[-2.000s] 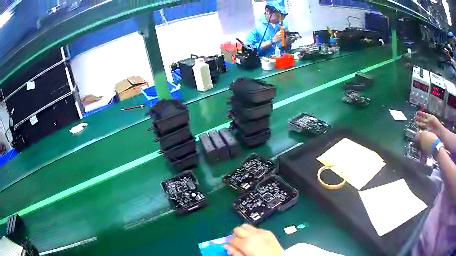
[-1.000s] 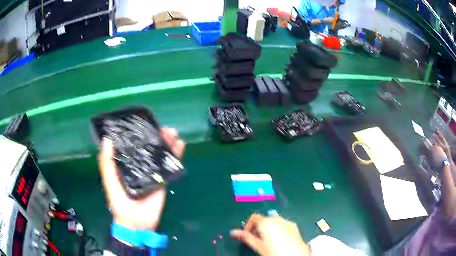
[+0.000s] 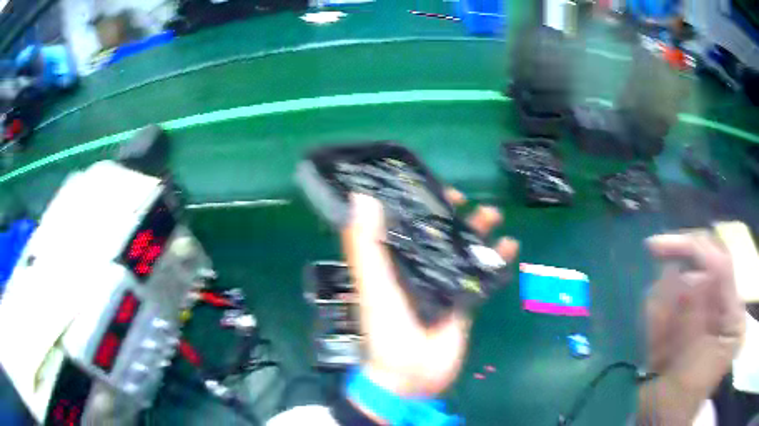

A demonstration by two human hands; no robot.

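My left hand (image 3: 408, 324), with a blue band at the wrist, holds a black housing half with a circuit board (image 3: 408, 216) above the bench, board side up and tilted. The thumb is on its left edge and fingertips show at its right edge. My right hand (image 3: 695, 308) is raised at the right, blurred, fingers bent; I cannot tell if it holds anything. A cyan card with a magenta edge (image 3: 555, 290) lies on the green bench between the hands. A small blue item (image 3: 579, 345) lies below it.
White power supplies (image 3: 87, 274) with red digits stand at the left, with red and black leads (image 3: 215, 298) beside them. A grey-black unit (image 3: 337, 316) lies partly behind my left wrist. Two board assemblies (image 3: 537, 170) (image 3: 632, 188) and blurred stacks of black shells (image 3: 541, 75) are farther back.
The view has swung left, showing more of the power supplies. My left hand still holds the board assembly. My right hand has lifted from the bench near the card.
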